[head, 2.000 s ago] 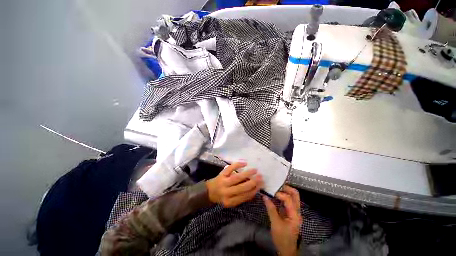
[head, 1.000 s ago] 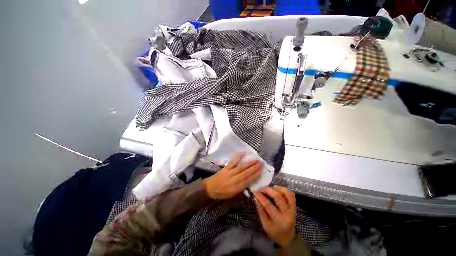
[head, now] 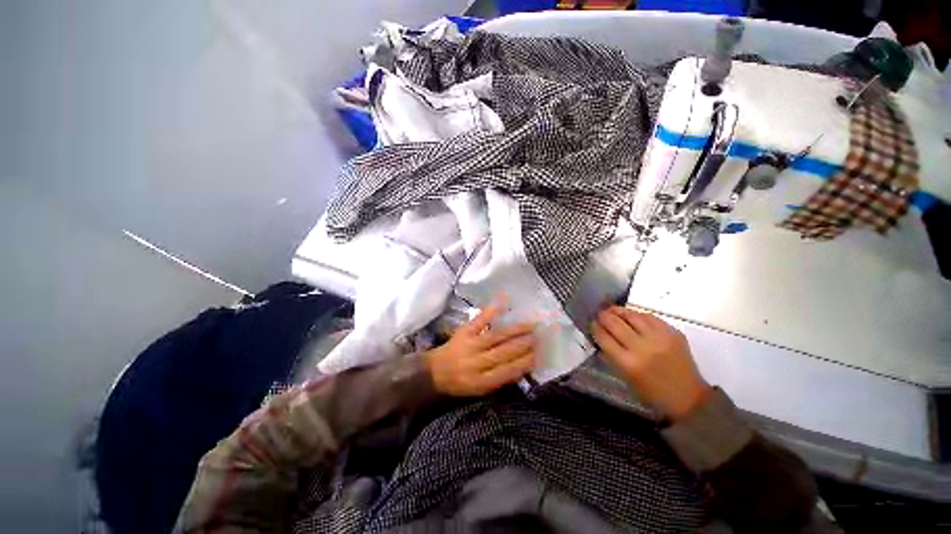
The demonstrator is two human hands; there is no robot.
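A white lining piece [head: 511, 287] with dark edge lines lies at the table's front edge. My left hand [head: 485, 357] rests on it with fingers spread, near its lower end. My right hand [head: 644, 349] is at the lining's right edge, palm down, fingertips on the cloth or table beside it; whether it pinches anything cannot be told. Black-and-white small-checked fabric [head: 563, 125] lies crumpled behind the lining, left of the needle area. The white sewing machine [head: 803, 198] stands to the right, its presser foot [head: 647, 219] beyond my right hand.
A brown plaid scrap [head: 871, 172] drapes over the machine head. A dark green spool [head: 884, 63] is at the upper right. Dark navy cloth [head: 198, 386] is at lower left. More small-checked cloth [head: 532, 459] lies over my lap. A grey wall [head: 136, 125] is on the left.
My right hand has moved right and forward from the lining's lower corner to its right edge, turning palm down. My left hand stays on the lining. The camera view has shifted.
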